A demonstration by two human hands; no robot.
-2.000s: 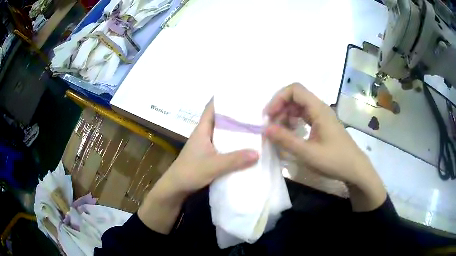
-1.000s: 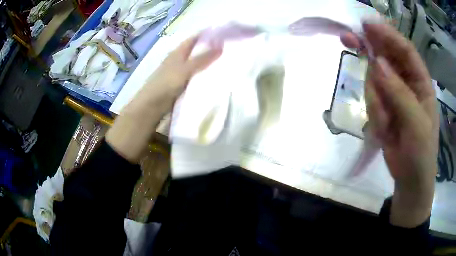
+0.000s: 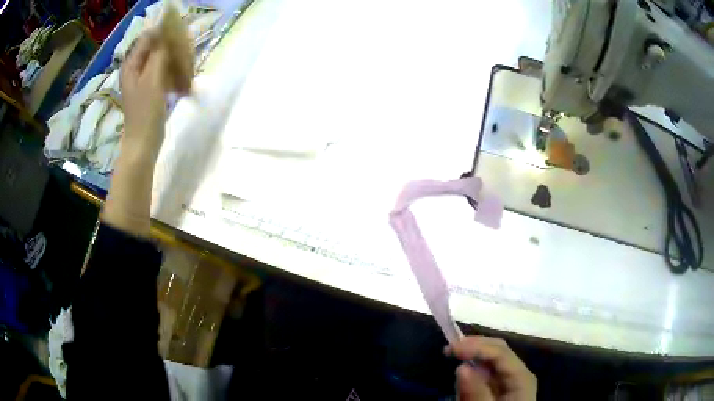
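Note:
A mauve-pink fabric strip [image 3: 421, 249] lies bent over the table's front edge. My right hand [image 3: 492, 368], cut off by the bottom edge, pinches its lower end. My left hand [image 3: 146, 74] is at the upper left, blurred, holding a tan piece [image 3: 176, 48] over the blue bin's edge. White cloth [image 3: 278, 151] lies on the white table, almost lost against it; only a thin edge shows clearly.
The sewing machine [image 3: 599, 59] stands at the upper right. Black shears [image 3: 675, 211] lie right of it. An orange-brown block [image 3: 560, 153] is beside the needle area. The blue bin [image 3: 77, 170] with white bundles is at left. A cardboard box [image 3: 190, 294] is below the table.
The mauve strip is off the white bundle and trails from my right hand, which has moved down. My left hand has moved up and left towards the bin with the tan piece. The white cloth is down.

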